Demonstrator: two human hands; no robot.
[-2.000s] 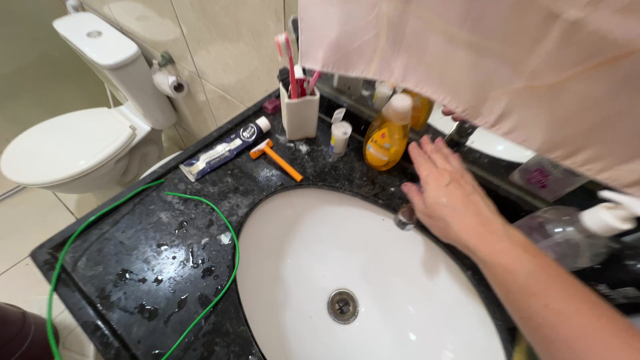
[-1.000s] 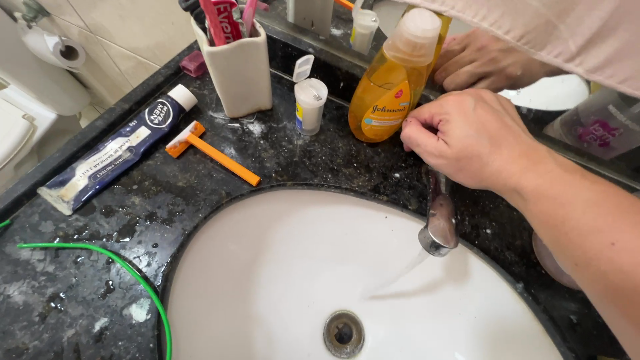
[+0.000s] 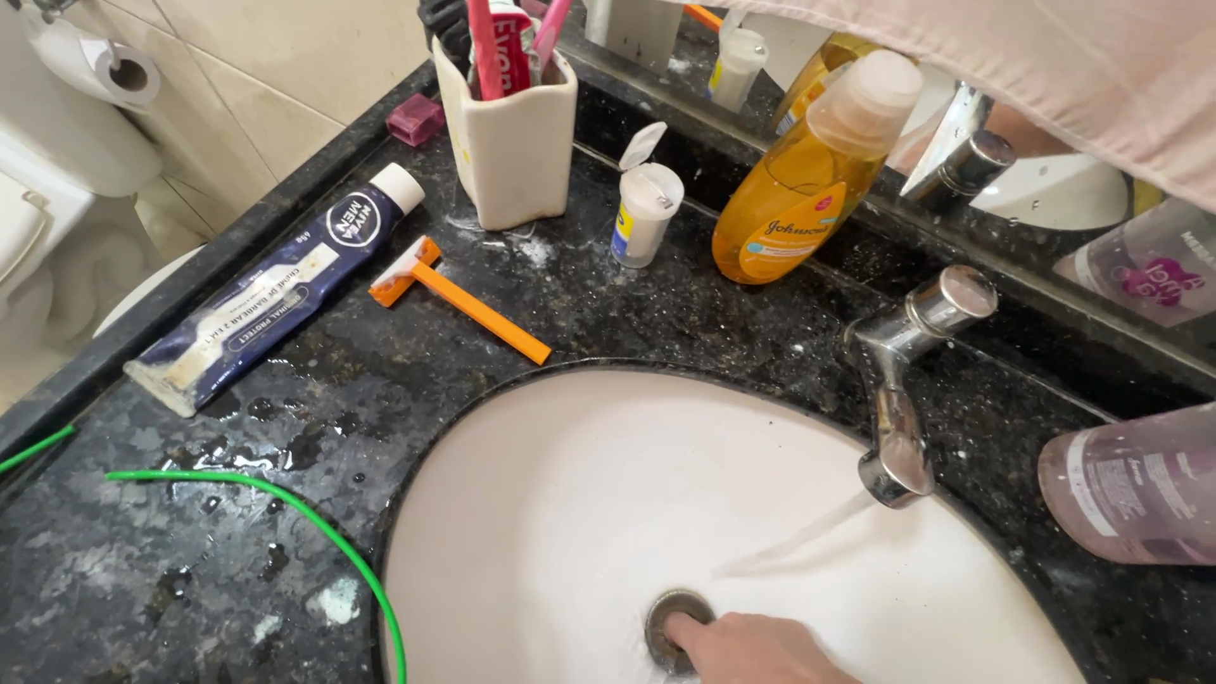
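Observation:
Part of my right hand (image 3: pixel 760 651) shows at the bottom edge, low in the white basin (image 3: pixel 570 475). One fingertip reaches into the metal drain (image 3: pixel 678 627); the other fingers are mostly out of frame. A thin stream of water falls from the chrome faucet (image 3: pixel 898 399) toward the drain. Left of the basin, an orange razor (image 3: pixel 480 309) lies beside a blue tube of shaving cream (image 3: pixel 275 285). Behind them stand a white toothbrush cup (image 3: pixel 518 142), a small flip-lid container (image 3: pixel 646 218) and an amber shampoo bottle (image 3: pixel 798 190). My left hand is not in view.
A green cord (image 3: pixel 313 518) curves over the wet black stone counter (image 3: pixel 218 579). A clear bottle (image 3: pixel 1135 484) stands at the right. Pink cloth (image 3: pixel 1073 76) hangs over the mirror at the back. A toilet paper roll (image 3: pixel 123 74) hangs beyond the counter.
My right hand has left the faucet's top and moved down into the basin at the drain. Water runs now and one second ago; none is visible two seconds ago. The view has moved closer.

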